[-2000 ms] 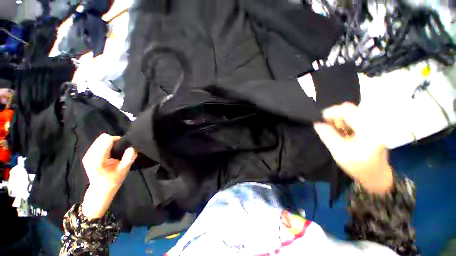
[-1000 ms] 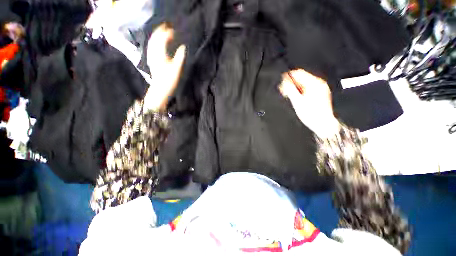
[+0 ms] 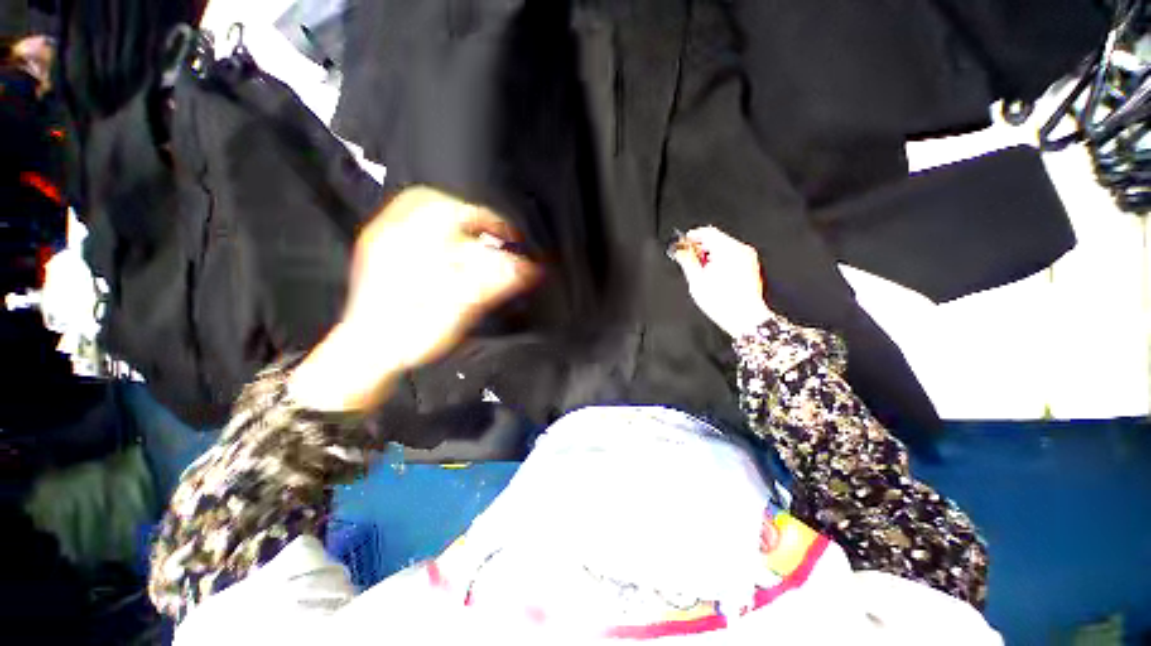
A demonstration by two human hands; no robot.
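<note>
A black jacket lies spread over the white-topped table in front of me, one sleeve reaching to the right. My left hand is raised over the left part of the jacket, blurred, with its fingers bent around the cloth edge. The cloth by it is blurred too. My right hand is over the middle of the jacket, fingers closed. A small metallic glint with a touch of red, perhaps thread snips, shows at its fingertips.
A heap of dark jackets lies at the left. Black hangers lie tangled at the upper right. The white tabletop shows at the right, above its blue side. A green sack is low at the left.
The jacket was lifted and opened, then laid flat. My left hand has come down and nearer from the upper part. My right hand has moved slightly left. The view has shifted.
</note>
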